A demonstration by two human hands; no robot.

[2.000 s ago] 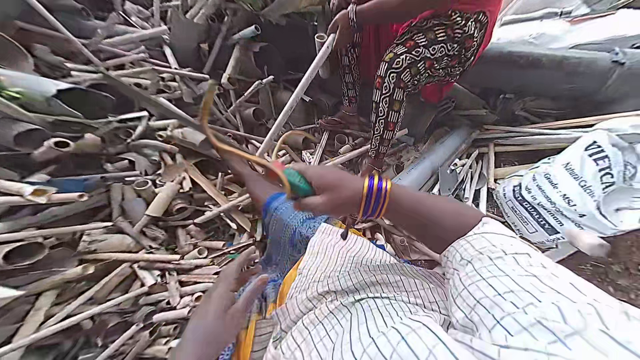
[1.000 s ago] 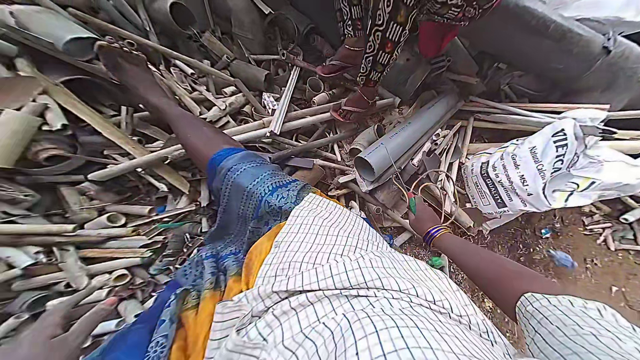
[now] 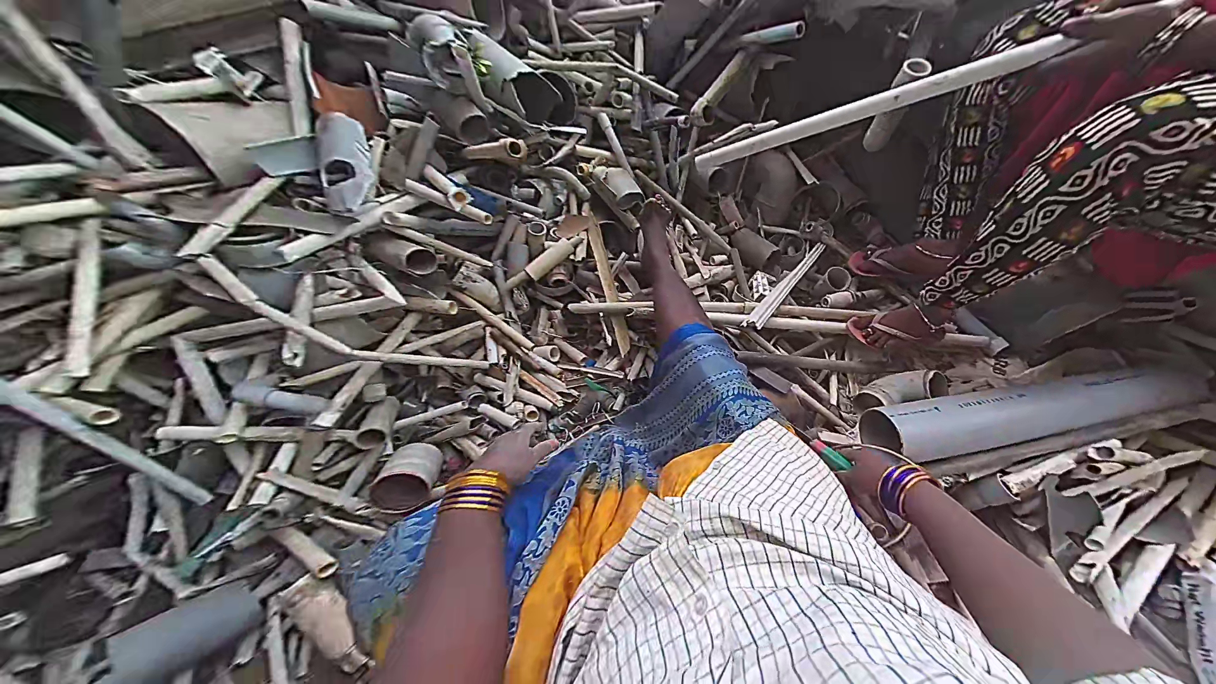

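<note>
My left hand (image 3: 518, 454), with several bangles on the wrist, rests its spread fingers by the blue patterned cloth (image 3: 608, 475) over my leg and holds nothing that I can see. On the other side of my lap, my right hand (image 3: 863, 467) is closed around a small green-handled thing (image 3: 832, 456) with a red tip; the rest of it is hidden. A thin pale loop shows beside that hand. Short cut pieces of plastic pipe lie past my left hand, among them a wide brownish piece (image 3: 407, 475).
Scrap pipes cover the ground around my outstretched bare foot (image 3: 655, 214). A wide grey pipe (image 3: 1035, 413) lies at the right. Another person in patterned trousers (image 3: 1073, 180) stands at the upper right, a hand on a long white pipe (image 3: 883, 103).
The view has swung left over the pile. My left hand has come to the cloth by my leg. My right hand, raised two seconds ago, is low at my side, still holding the green-handled thing.
</note>
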